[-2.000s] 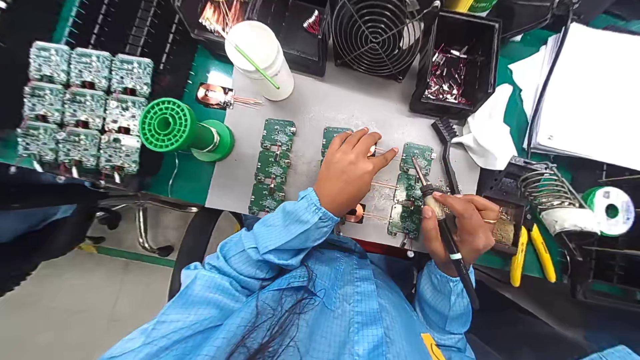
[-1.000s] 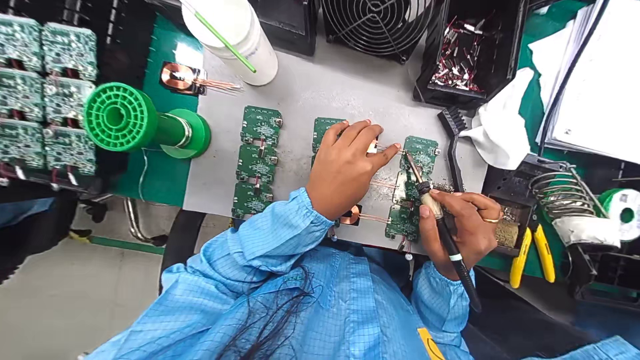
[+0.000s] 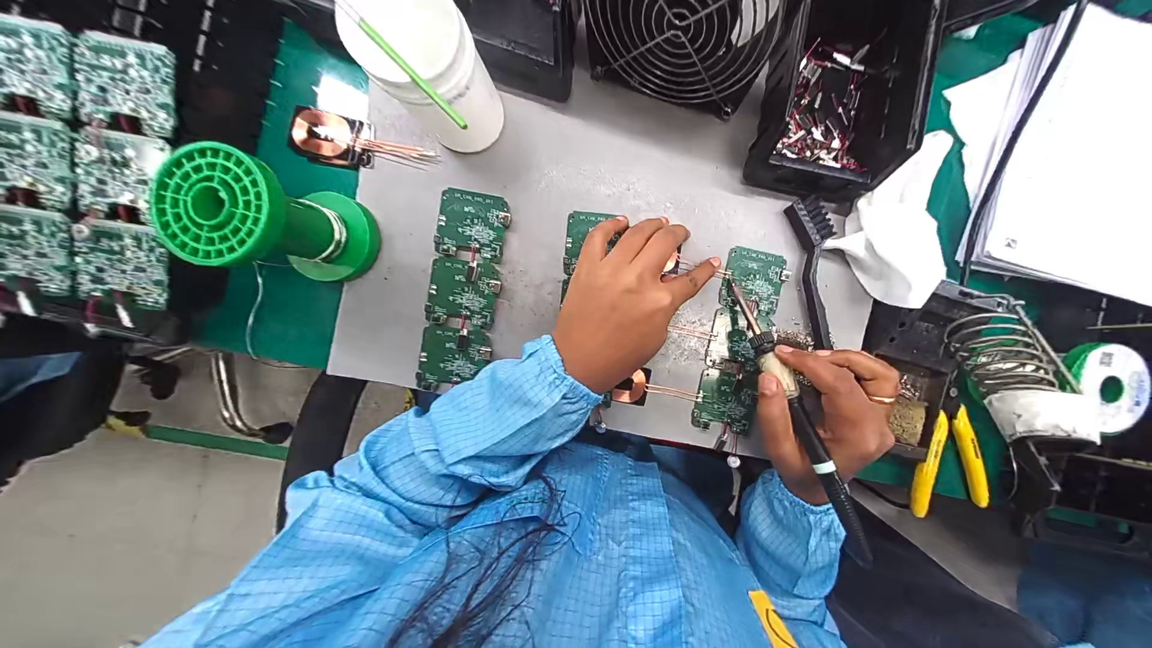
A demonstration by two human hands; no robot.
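Note:
My right hand [image 3: 832, 409] grips a soldering iron [image 3: 792, 396], its tip at the upper board of the right-hand column of green circuit boards [image 3: 758, 270]. My left hand [image 3: 625, 292] lies over the middle column of boards [image 3: 587, 225], its index finger reaching toward thin copper wires [image 3: 706, 267] that run to the right-hand column. What its fingers pin down is partly hidden under the hand. Below it a copper coil [image 3: 630, 387] has leads running to a lower board. Another column of boards [image 3: 463, 292] lies to the left.
A white jar [image 3: 477, 108], a green spool [image 3: 306, 229] and a coil [image 3: 328, 139] lie left. Behind are a fan [image 3: 679, 40] and a black bin of small wired parts [image 3: 765, 166]. At right are a brush [image 3: 814, 270], yellow-handled cutters [image 3: 967, 454] and a coiled iron holder [image 3: 1008, 360].
The view has shifted a little. Both hands keep nearly the same places over the boards, and the iron stays in my right hand with its tip at the upper right board.

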